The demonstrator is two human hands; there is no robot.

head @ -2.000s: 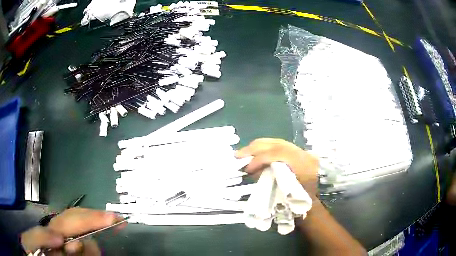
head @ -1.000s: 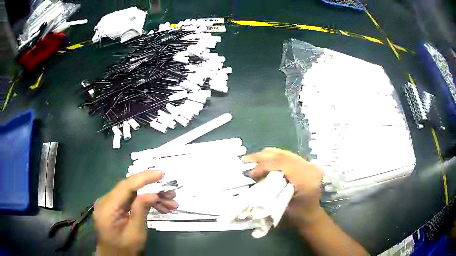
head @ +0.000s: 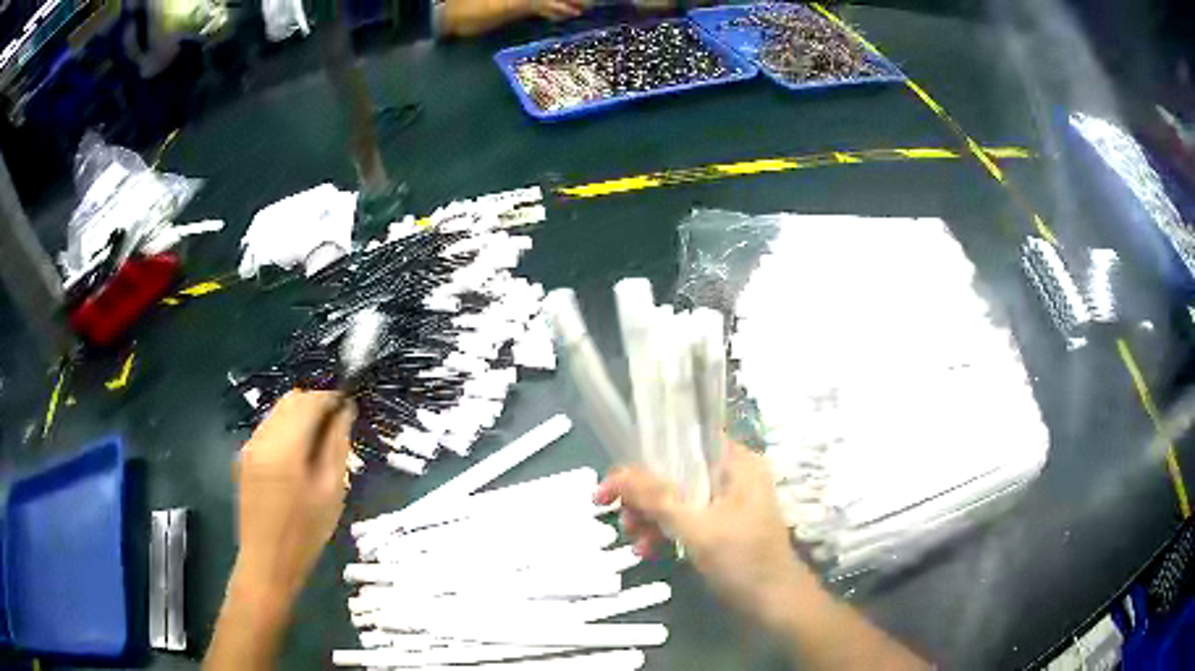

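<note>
My right hand (head: 734,531) holds a fanned bunch of white tubes (head: 675,380) upright, right of centre. My left hand (head: 291,472) is raised at the near edge of the dark wire leads (head: 380,315), holding a lead with a blurred white connector (head: 360,338) at its upper end. The pile's other white connectors point right. A row of white tubes (head: 485,583) lies on the table between my forearms, with one tube slanted at its far side. The large bag of tubes (head: 891,380) lies to the right in clear plastic.
An empty blue tray (head: 66,557) and a metal bar (head: 168,577) are at left. A red holder (head: 125,299) and white cloth (head: 302,230) lie farther back. Blue parts trays (head: 629,72) are at the far side, near another person's arm (head: 492,13). Black-and-white parts (head: 1055,282) lie at right.
The view has tilted up. My left hand has moved from the tube row to the dark leads and taken one. My right hand has raised the tube bunch from the row, now upright.
</note>
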